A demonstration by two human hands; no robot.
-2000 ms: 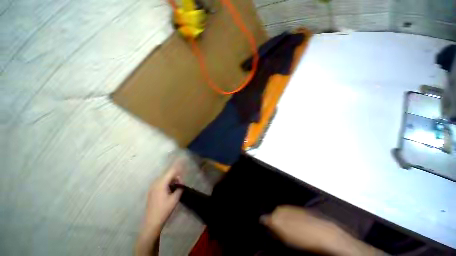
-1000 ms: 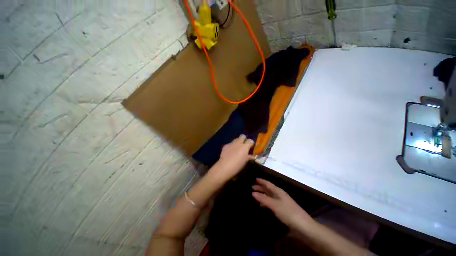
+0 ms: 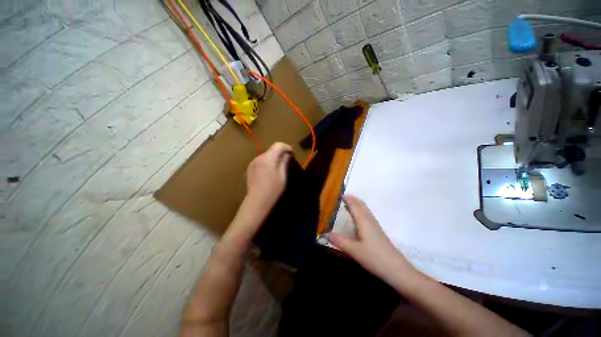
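My left hand (image 3: pixel 269 172) is closed on the upper end of a dark fabric piece (image 3: pixel 290 217), raised in front of the cardboard. The piece hangs down past the left table corner. My right hand (image 3: pixel 359 233) is at the table's left front edge with thumb and fingers apart, and holds nothing that I can see. More dark fabric pieces (image 3: pixel 339 125) lie along the orange strip (image 3: pixel 336 186) at the table's left edge. Black fabric (image 3: pixel 336 296) shows below the table corner; its borders are too dark to tell apart.
The white tabletop (image 3: pixel 422 164) bears an off-white sewing machine (image 3: pixel 543 112) at the right, its needle area lit. Brown cardboard (image 3: pixel 204 178) stands left of the table, with an orange cord (image 3: pixel 300 112) and yellow socket (image 3: pixel 244 108). A screwdriver (image 3: pixel 372 59) is by the wall.
My left hand has moved up and left from the table corner, lifting dark fabric. My right hand has moved up to the table edge. The view has shifted, showing more of the machine.
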